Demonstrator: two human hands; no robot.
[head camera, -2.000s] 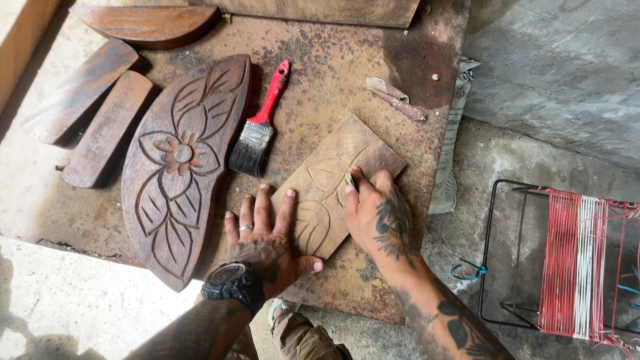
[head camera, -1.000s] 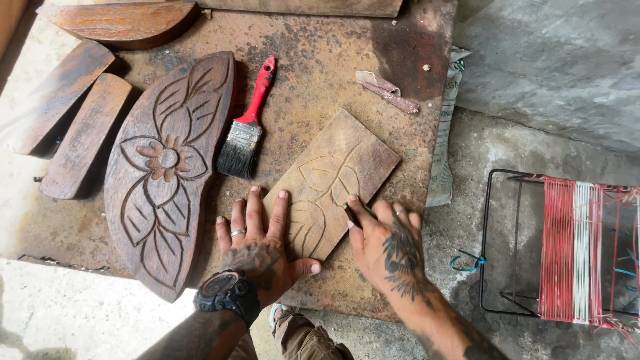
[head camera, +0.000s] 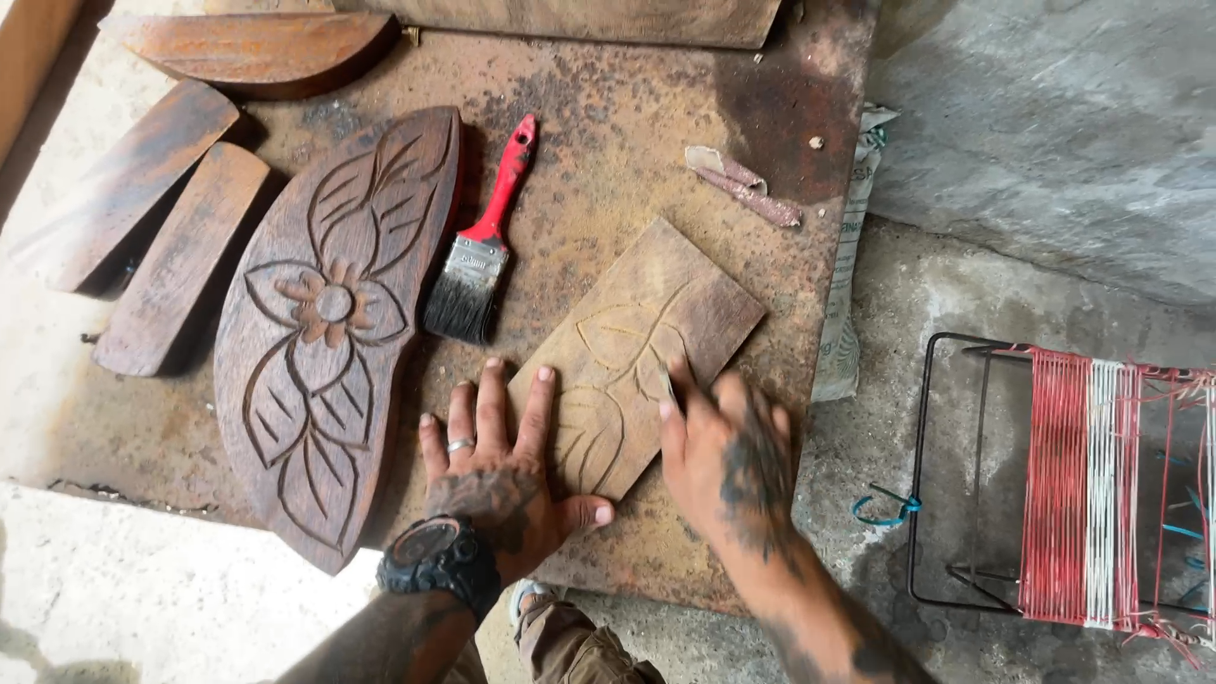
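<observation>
A rectangular wooden board (head camera: 617, 332) with leaf outlines cut into its face lies slanted on the worktable. Spread flat, my left hand (head camera: 503, 465) presses on the board's lower left edge, with the thumb at its bottom corner. My right hand (head camera: 727, 446) pinches a small thin piece (head camera: 666, 382), mostly hidden by the fingers, against the board's right part at a leaf line; its kind cannot be told. To the left lies a dark curved wooden panel (head camera: 323, 380) carved with a flower and leaves. A paintbrush with a red handle (head camera: 503, 190) rests between panel and board.
Two wooden blocks (head camera: 180, 256) and a curved wooden piece (head camera: 256, 47) lie at the upper left of the rusty table (head camera: 608, 114). Another board (head camera: 589, 17) spans the top. Folded sandpaper (head camera: 741, 185) lies at the upper right. A corded metal-frame stool (head camera: 1073, 494) stands on the floor at right.
My right hand has shifted slightly along the board, its fingers still pinching the small piece. My left hand stays on the board's lower left edge.
</observation>
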